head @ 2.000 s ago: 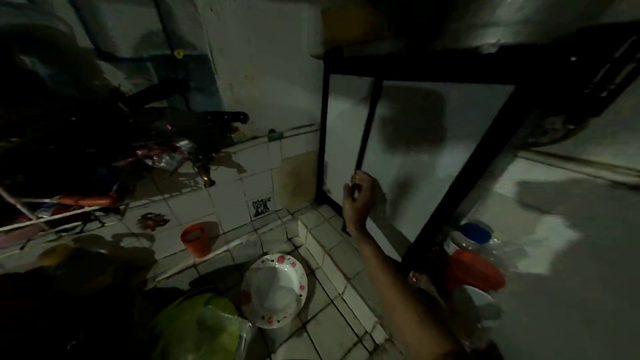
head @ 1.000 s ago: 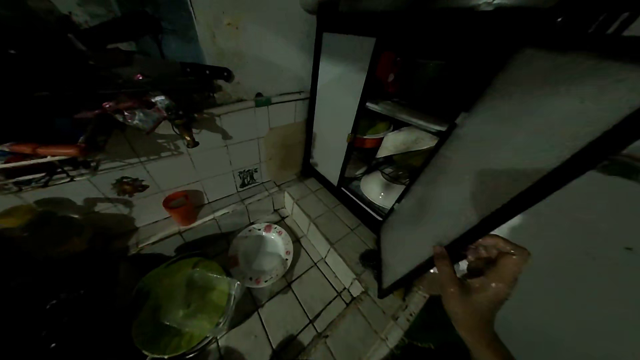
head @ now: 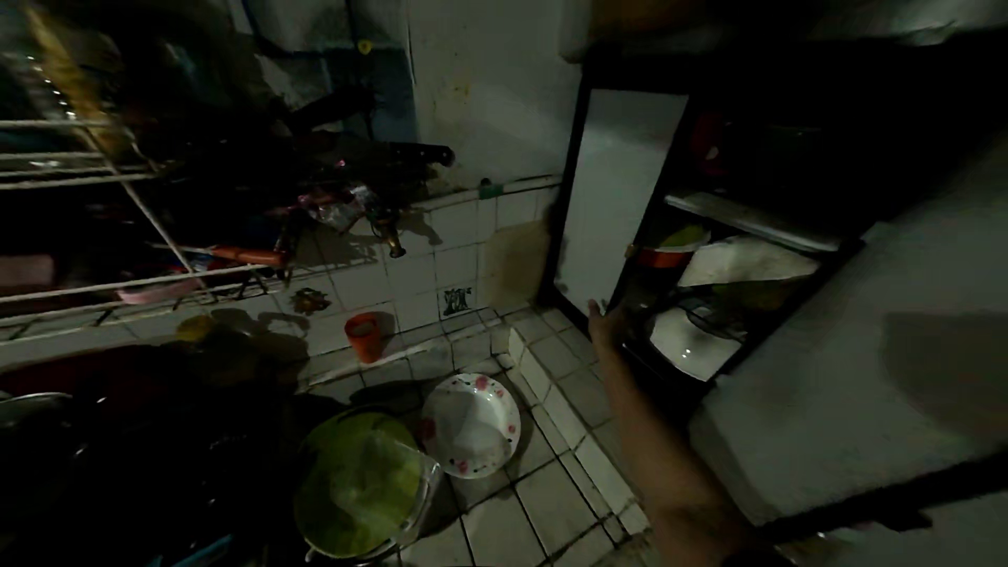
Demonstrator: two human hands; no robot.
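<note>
My right hand (head: pixel 610 319) reaches in from the lower right, to the lower right edge of the left white cabinet door (head: pixel 618 189). Its thumb stands apart; the fingers are in shadow, and nothing is seen held. Just right of it, the dark-framed cabinet's lower shelf bears a white bowl (head: pixel 685 342). Above that bowl are a pale dish (head: pixel 744 264) and a red bowl (head: pixel 664 257). The right door (head: pixel 874 378) stands wide open. My left hand is not in view.
A floral plate (head: pixel 472 425) lies on the tiles beside a green basin (head: pixel 354 488) with clear plastic over it. An orange cup (head: pixel 364 339) stands on the tiled ledge. A wire rack (head: pixel 126 177) and a black-handled knife (head: pixel 425 153) are at upper left.
The right cabinet door, closed two seconds ago, has swung open. One second ago my right hand was at that door's edge; now it is off it and farther left, beside the left door.
</note>
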